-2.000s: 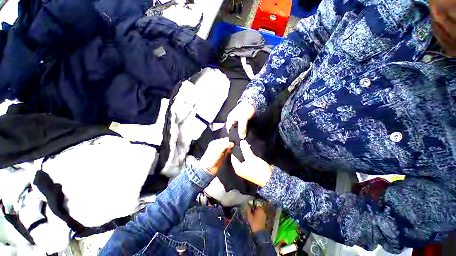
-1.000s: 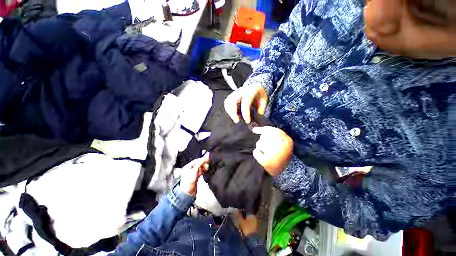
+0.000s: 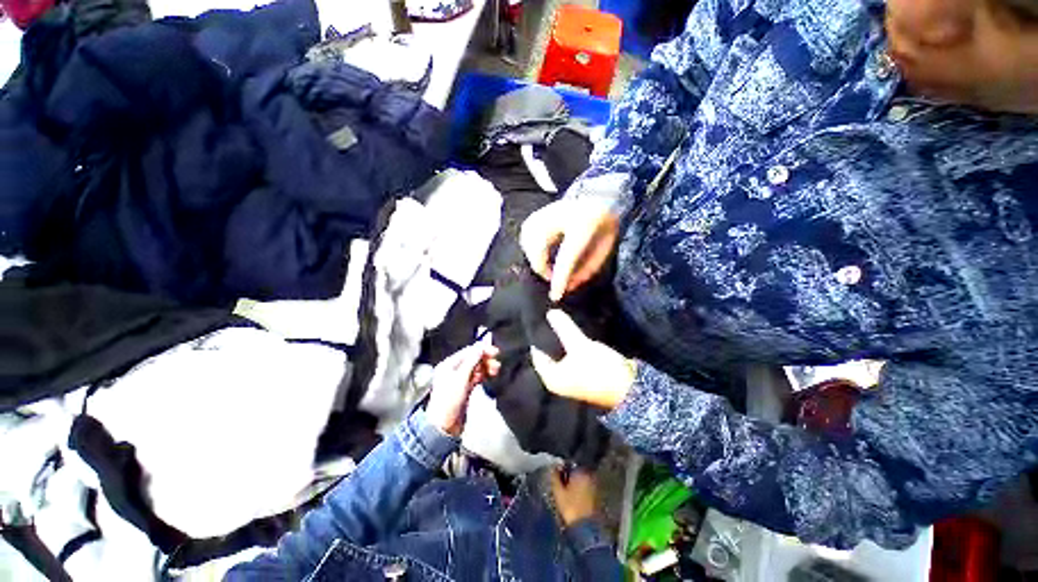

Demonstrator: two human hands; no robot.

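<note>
A black cloth panel (image 3: 541,415) of a white-fleece-lined garment (image 3: 216,421) lies in front of me. My left hand (image 3: 459,384), in a denim sleeve, is at the panel's left edge with its fingertips close together. What is between them is too small to tell. My right hand (image 3: 573,497) is low at the panel's bottom edge; its fingers are partly hidden. Another person's two hands (image 3: 573,241) (image 3: 583,366) are on the panel, their fingertips near each other at its upper middle.
The other person, in a blue patterned shirt (image 3: 797,250), leans in from the right. Dark navy padded garments (image 3: 228,159) are piled at upper left. A red-orange stool-like object (image 3: 581,51) and a blue crate (image 3: 472,102) are behind. A green item (image 3: 655,506) and a clear container are at lower right.
My left hand has left the spot by the other person's fingertips for the cloth's left edge. The other person's hands parted, then came together again. My right hand stays low.
</note>
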